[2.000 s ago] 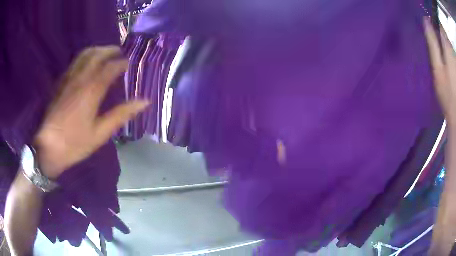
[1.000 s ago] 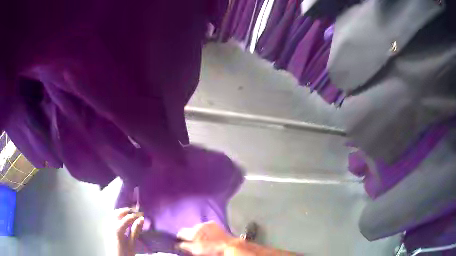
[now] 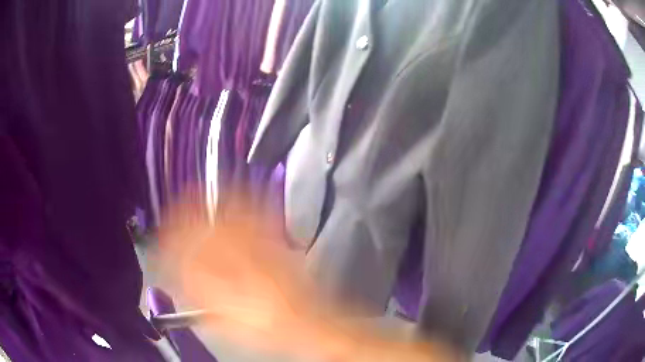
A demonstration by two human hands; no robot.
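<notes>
A grey blazer [image 3: 481, 141] with shiny buttons hangs in the centre and right, its long sleeve hanging down. Dark purple garments [image 3: 64, 141] fill the left side, close to the camera. My right hand [image 3: 226, 261] is a strong blur in the lower middle, its forearm coming from the bottom right. It passes in front of the blazer's lower left part. Whether its fingers are open or hold anything cannot be told. My left hand is not in view. A small piece of purple cloth [image 3: 161, 302] shows low at the left.
Purple garments [image 3: 155, 141] hang packed behind, with a white strip [image 3: 214, 152] among them. More purple garments [image 3: 587, 127] hang at the right. A thin pale metal bar [image 3: 594, 322] stands low at the right. A light blue, shiny shape [image 3: 631, 212] is at the right edge.
The view has swung up and to the left from the floor. The grey blazer now fills the centre. My left hand has gone out of view; my right hand is higher and blurred.
</notes>
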